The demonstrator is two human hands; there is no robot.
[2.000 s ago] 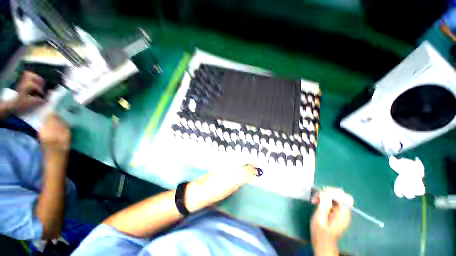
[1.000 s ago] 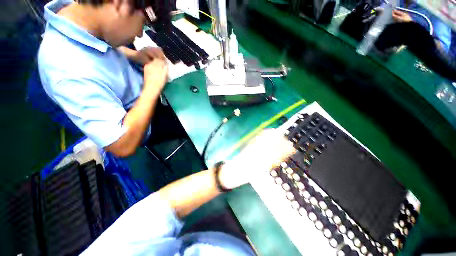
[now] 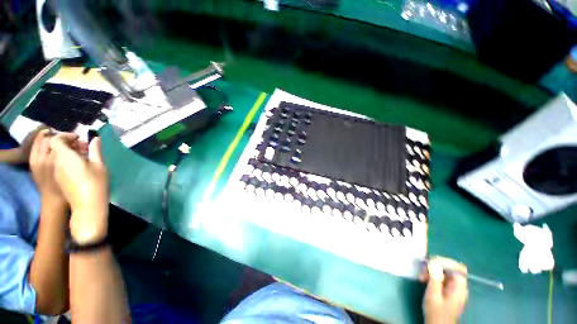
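My left hand, with a dark wristband, is at the far left beside the neighbour's hands. A small dark spot shows at one fingertip; whether it is a held part is unclear. My right hand is shut on a slim pale hand tool that points right, at the white board's near right corner. The black slotted tray lies on the white board, with small dark parts in its left portion. Rows of black cylinders with pale ends stand along its near and right sides.
A white air blower stands at right, with a crumpled white wipe before it. A metal bench fixture and black cable are at left. The neighbour's hand and a black tray are at far left.
My left hand has gone from over the board and tray to the neighbour's hands at far left. The view has swung back right, bringing my right hand, tool and blower in again.
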